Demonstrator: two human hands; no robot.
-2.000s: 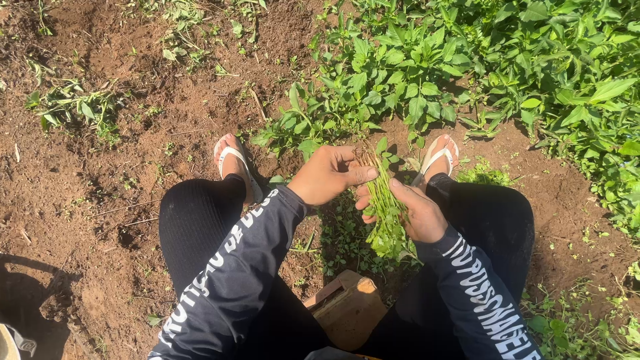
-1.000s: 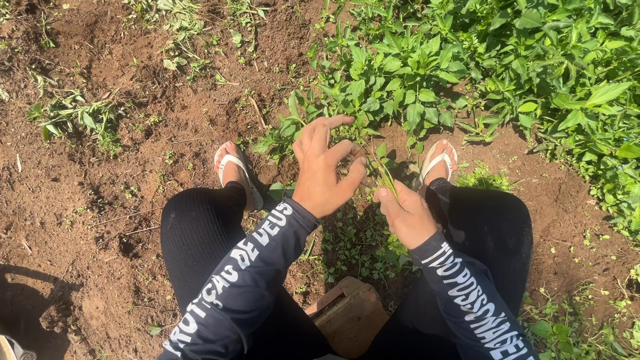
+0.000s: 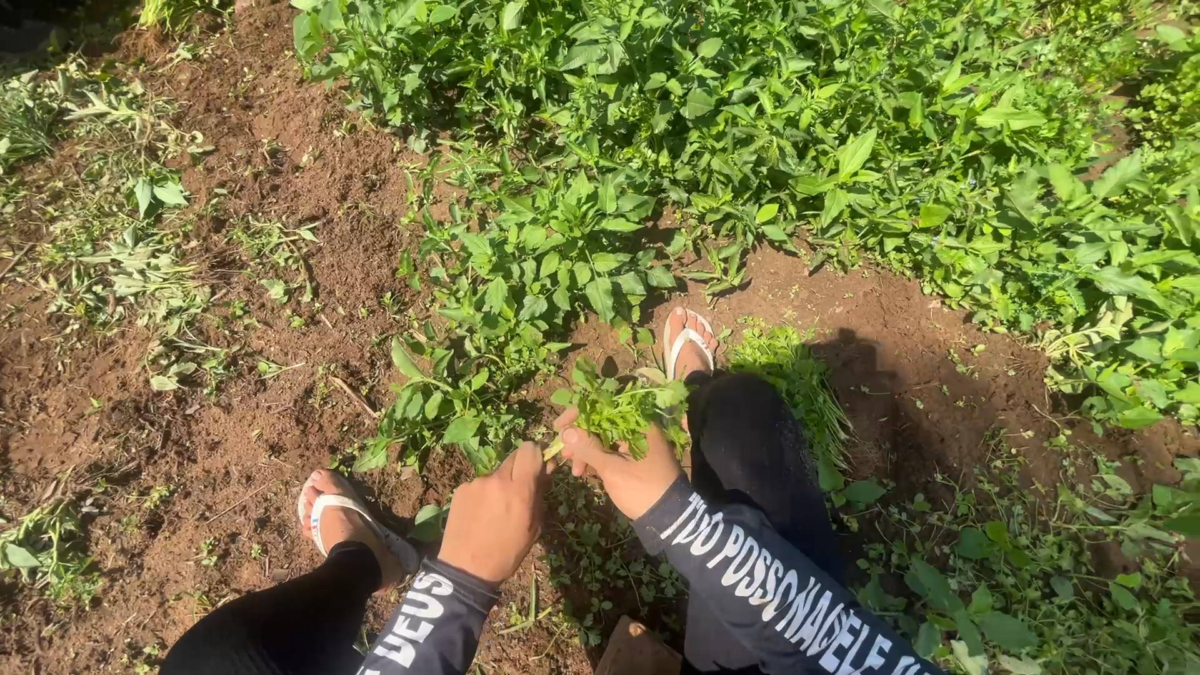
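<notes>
A small bunch of leafy green herbs [image 3: 623,408] rests in my right hand [image 3: 628,469], its leaves up and its stems toward the left. My left hand [image 3: 497,516] is closed on the stem ends, close beside the fingertips of my right hand. Both hands are over the ground between my feet. Past my right knee, a pile of cut greens with thin pale stems [image 3: 797,384] lies on the soil.
Dense leafy plants [image 3: 703,122] fill the top and right. Low plants [image 3: 459,403] grow between my sandalled feet. Wilted pulled weeds [image 3: 141,272] lie on brown soil at left. Part of a wooden block [image 3: 639,649] shows below my hands.
The view has shifted right. My left hand, spread apart from the stems one second ago, is now closed on them. A leafy bunch now shows upright in my right hand.
</notes>
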